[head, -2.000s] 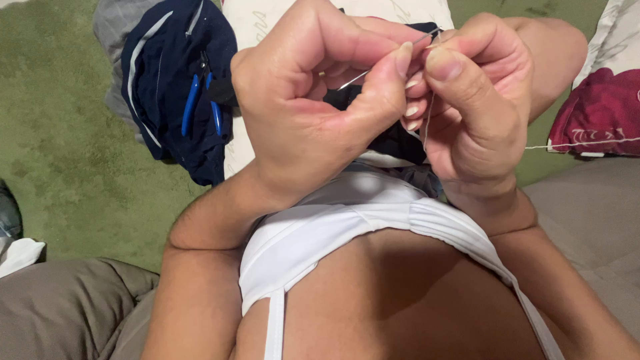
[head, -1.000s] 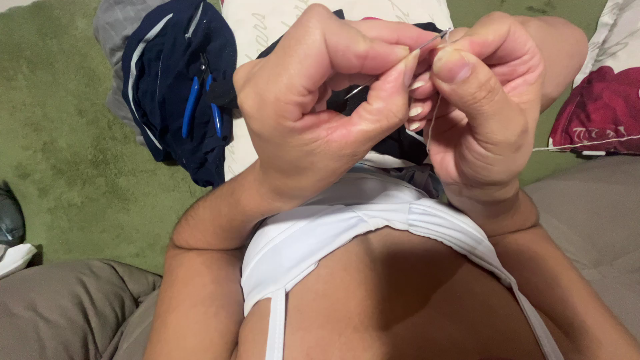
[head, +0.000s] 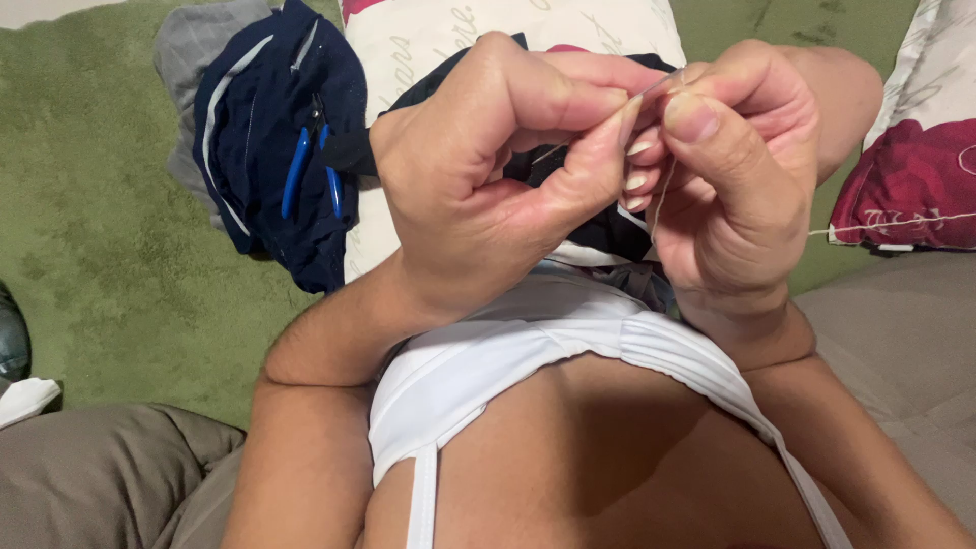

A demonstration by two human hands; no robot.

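Observation:
My left hand pinches a thin sewing needle between thumb and index finger; its lower part shows inside the curl of the fingers and its upper end slants toward my right hand. My right hand pinches a pale thread at the needle's upper end. One strand hangs below the right fingertips, and another length runs off to the right edge. Whether the thread passes through the eye is too small to tell. Dark fabric lies behind and below both hands, mostly hidden by them.
Blue-handled nippers rest on navy fabric at the left, with grey cloth beneath. A cream pillow bearing writing lies under the hands. A red and cream pillow is at the right. Brown cushioning flanks the body.

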